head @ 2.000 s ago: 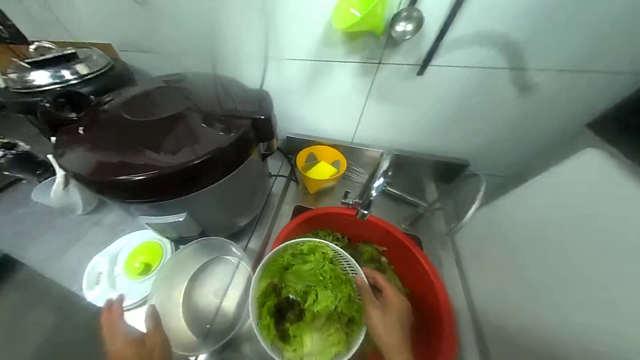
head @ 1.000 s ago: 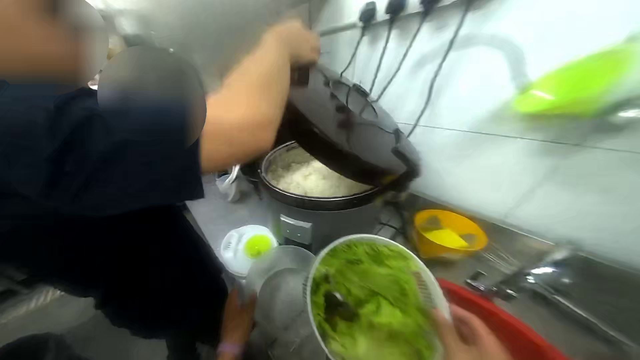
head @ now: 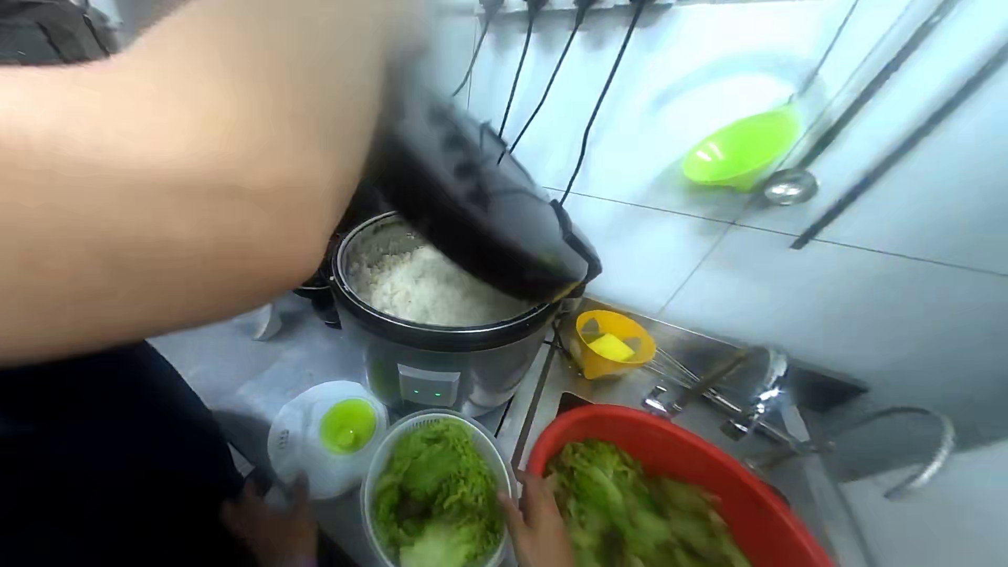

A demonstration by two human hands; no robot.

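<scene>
Green lettuce (head: pixel 437 488) fills a white strainer basket (head: pixel 370 500), which now sits within the clear salad spinner bowl at the bottom centre. My right hand (head: pixel 539 524) touches the basket's right rim with its fingertips, between it and a red basin (head: pixel 669 433) of more lettuce (head: pixel 630 504). My left hand (head: pixel 276 524), blurred, is left of the bowl, by the white spinner lid (head: pixel 295 449) with its green centre; it holds nothing that I can see.
Another person's arm (head: pixel 181 173) crosses from the left, beside the raised dark lid (head: pixel 488 213) of a rice cooker (head: pixel 465 366) full of rice (head: pixel 433 291). A yellow container (head: pixel 606 366) and a tap (head: pixel 756 402) stand behind the basin.
The lettuce basket, held over the basin's edge two seconds ago, has moved left into the clear bowl. The rice cooker's lid, closed then, is raised, and another person's arm has come in.
</scene>
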